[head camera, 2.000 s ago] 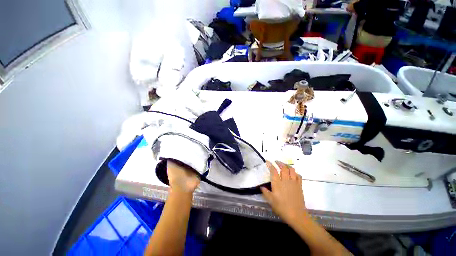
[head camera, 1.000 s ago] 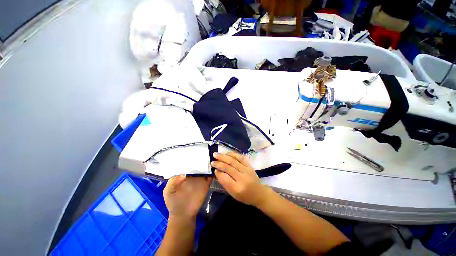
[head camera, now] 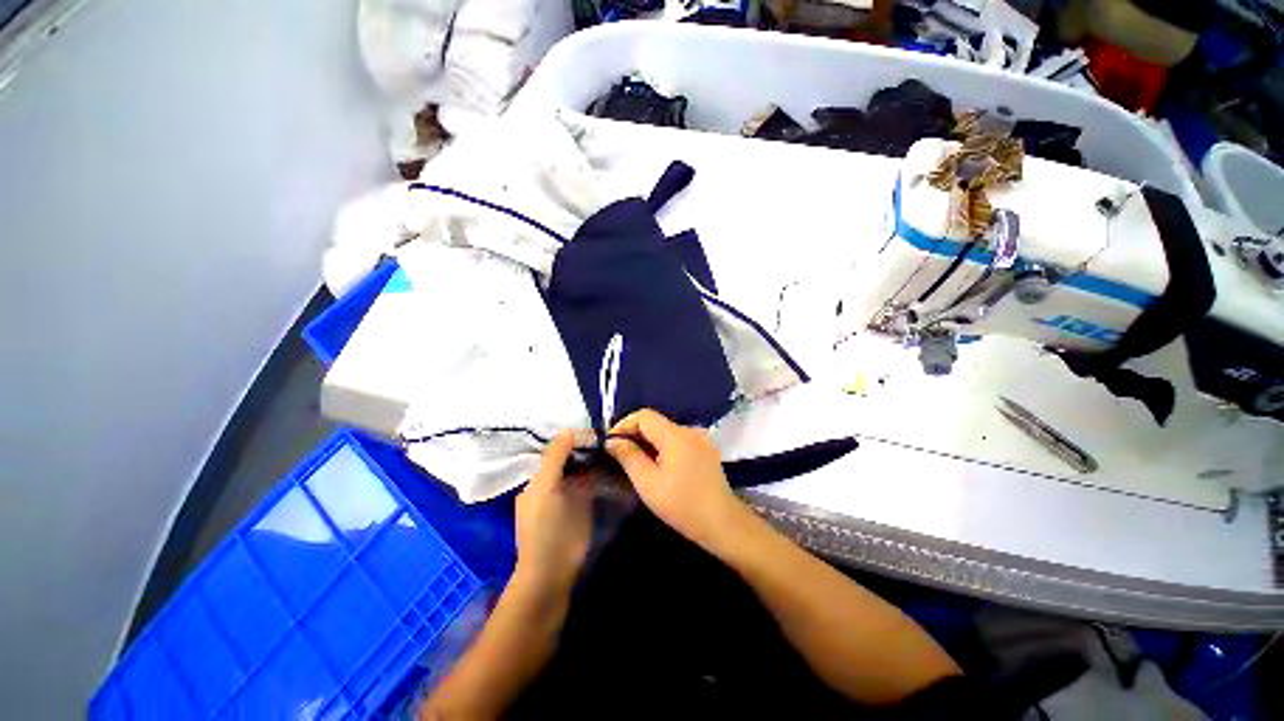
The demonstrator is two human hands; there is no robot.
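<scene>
The off-white garment body [head camera: 486,338] with thin navy piping lies over the table's left end. A navy fabric panel [head camera: 627,303] lies on it, with a thin white loop [head camera: 610,378] on its lower part. My left hand [head camera: 554,510] and my right hand [head camera: 673,472] meet at the garment's near edge, at the table's front edge. Both pinch the edge between thumb and fingers, close together. A navy band [head camera: 796,462] sticks out to the right from behind my right hand. The part under my fingers is hidden.
The sewing machine head [head camera: 1042,261] stands to the right, with silver snips [head camera: 1046,434] on its bed. A white trough [head camera: 732,71] with dark cloth is behind the table. A blue plastic crate [head camera: 303,578] is below left. Spare pale cloth lies lower right.
The garment's near edge has been drawn to the table's front edge. My right hand has moved left from the band's right part to beside my left hand. The view has tilted down.
</scene>
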